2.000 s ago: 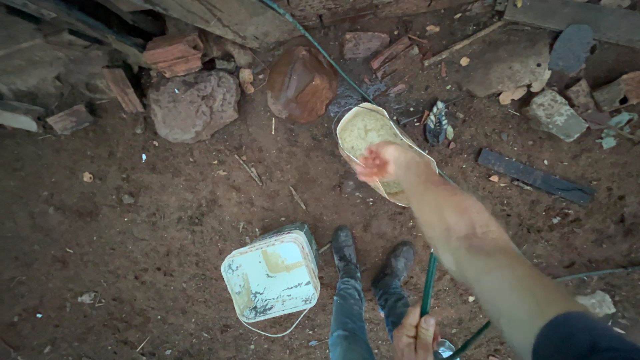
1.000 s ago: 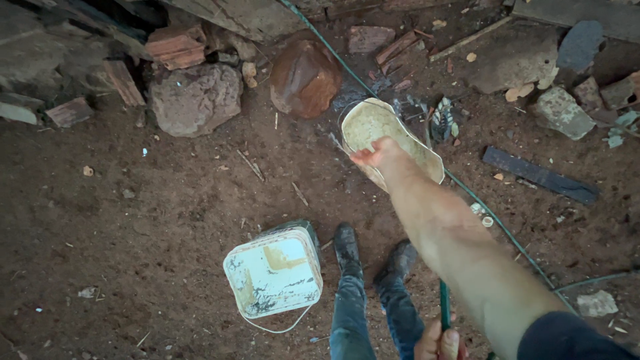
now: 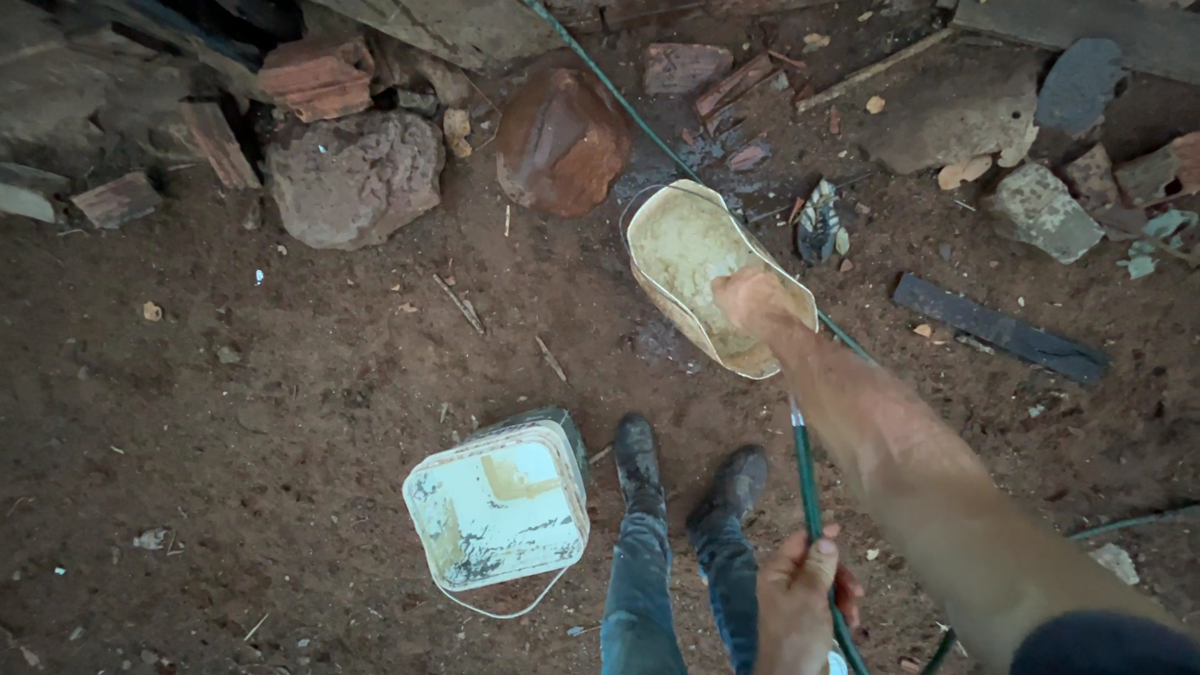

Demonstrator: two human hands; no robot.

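Note:
An off-white plastic bucket (image 3: 680, 244) with a warped rim and stained inside stands on wet dirt ahead of the boots. Into its mouth reaches my right hand (image 3: 750, 298), blurred, its fingers hard to make out; whether they hold anything cannot be told. At the bottom, my left hand (image 3: 802, 581) is closed around a green hose (image 3: 804, 469), whose light-coloured end points up toward the bucket. A thin wire handle loops behind the bucket's far rim. Left of the boots is a squarish container with a scuffed white lid (image 3: 497, 506) and a handle lying at its near side.
A reddish-brown rock (image 3: 565, 141) and a rough grey rock (image 3: 356, 178) lie at the back. Broken bricks (image 3: 319, 77) line the wall. Another green hose length (image 3: 609, 84) runs past the bucket. A dark flat strip (image 3: 1001, 328) lies to the right.
My right hand has moved from the bucket's left rim to inside its near right part. The bucket's mouth has shifted in tilt. My left hand keeps hold of the hose.

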